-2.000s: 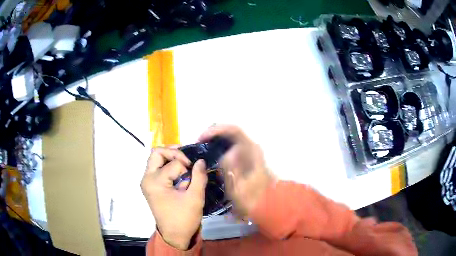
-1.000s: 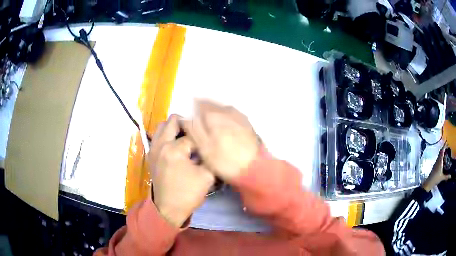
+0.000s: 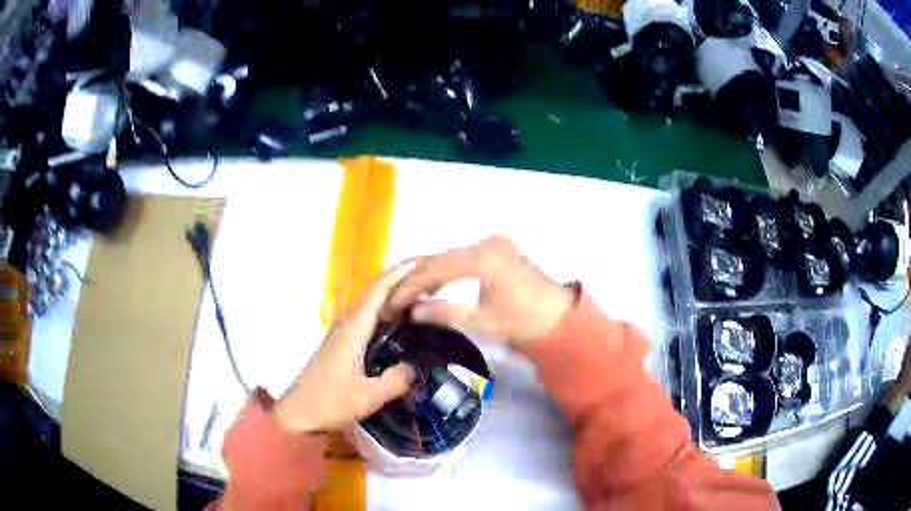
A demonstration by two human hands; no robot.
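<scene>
A round black camera housing stands on the white sheet in front of me, its open side showing thin wires and a glossy black part. A short strip with a blue end sticks out at its right rim. My left hand holds the housing's left side, with the thumb over the opening. My right hand is curved at the housing's far edge, thumb and fingers apart; whether it grips anything is unclear. A black tail cable lies to the left and runs toward my left sleeve.
A clear blister tray with several black front modules is at the right. A cardboard sheet lies left, and amber tape crosses the white sheet. Black units pile up at the back. Another person's striped sleeve shows at the lower right.
My hands have moved apart, so the housing's open inside with its wires shows now. The view has shifted. The cable's split end lies lower, over the cardboard's edge.
</scene>
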